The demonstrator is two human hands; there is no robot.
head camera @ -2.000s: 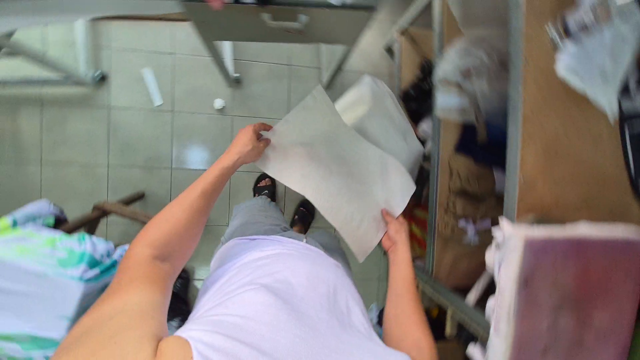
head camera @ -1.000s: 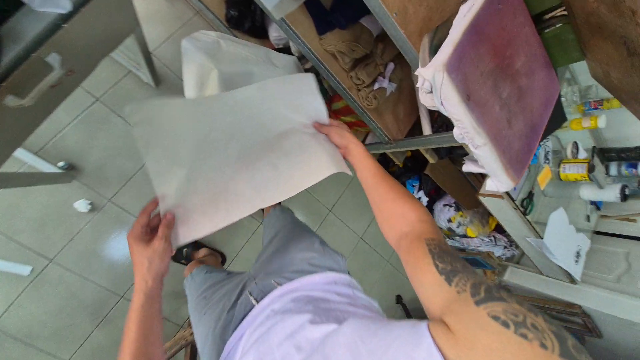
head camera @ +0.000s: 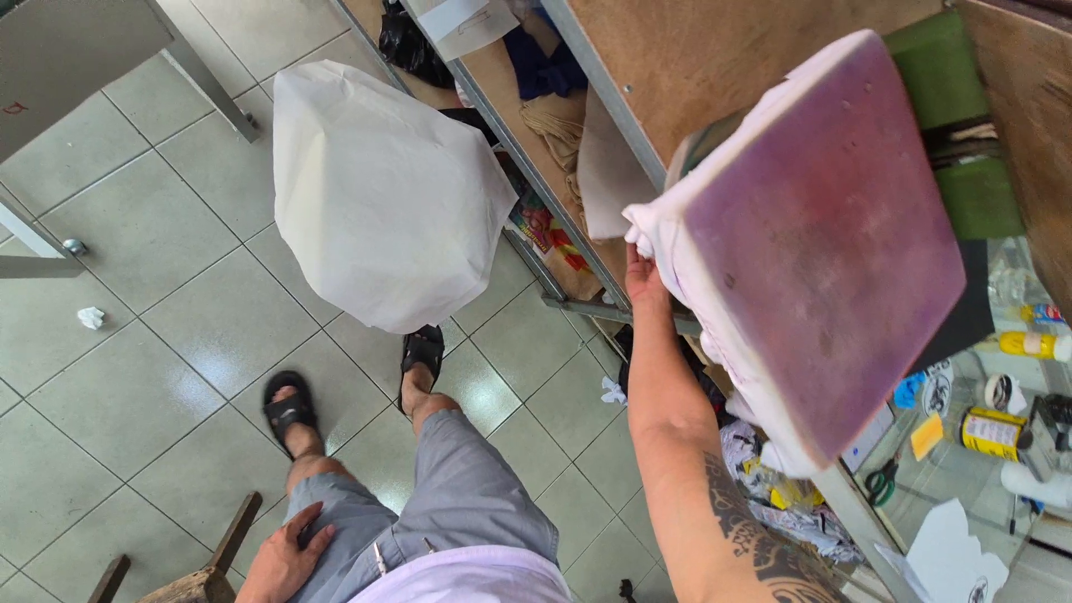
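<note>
My right hand reaches to the shelf rack beside the near corner of a cloth-wrapped pad with a purple-stained top. Its fingers are partly hidden near the bunched white cloth and the lower edge of a pale sheet that stands among the shelves. Whether they grip anything cannot be told. My left hand rests against my grey shorts at the thigh, fingers slightly spread, holding nothing. A large white covered bundle stands on the floor side of the rack, just ahead of my feet.
Metal-framed shelves hold folded cloth and bags. Scissors, a yellow-labelled can and bottles lie on a glass surface at right. A wooden stool is at lower left, a grey table at upper left. Crumpled paper lies on the tiles.
The pale sheet that both hands held is out of my left hand, which has dropped to my thigh. My right hand has moved to the shelf rack beside the pad.
</note>
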